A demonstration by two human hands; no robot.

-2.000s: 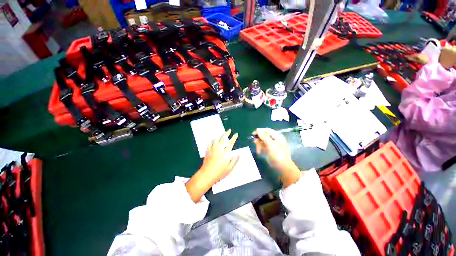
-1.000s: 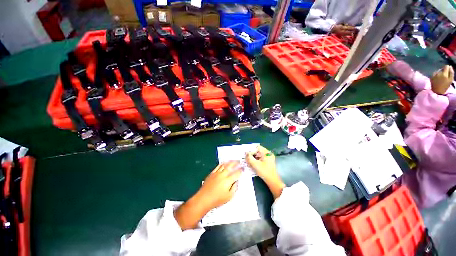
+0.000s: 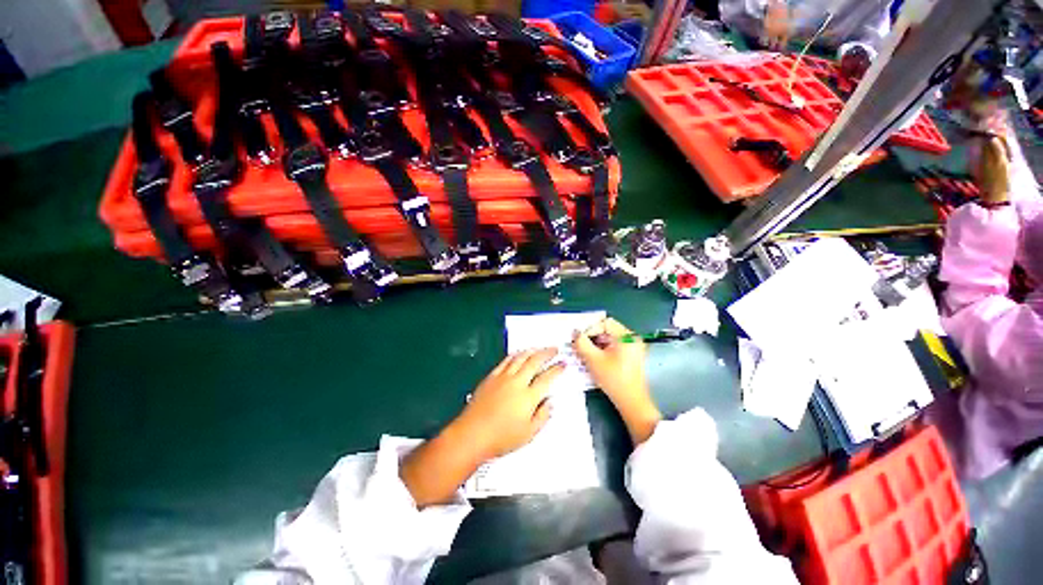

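Note:
A white paper slip [image 3: 528, 331] lies on the green bench, over the top of a larger white sheet [image 3: 549, 454]. My left hand [image 3: 511, 400] lies flat on the papers, holding nothing, at the left edge of the slip. My right hand [image 3: 615, 363] is shut on a pen [image 3: 654, 337], at the slip's right side. The pen's green and black shaft points right; its tip is hidden by my fingers.
Black strapped pieces [image 3: 374, 143] drape over stacked red trays [image 3: 257, 192] behind the papers. Small bottles [image 3: 697, 261] and a metal post [image 3: 841, 131] stand right. Papers with a clipboard [image 3: 875, 389] lie right. Another person's pink sleeve [image 3: 972, 257] is at far right.
The slip, earlier beside the large sheet, now lies over its top. My right hand has moved from hovering right of the sheets onto the slip. My left hand is on the papers' left side.

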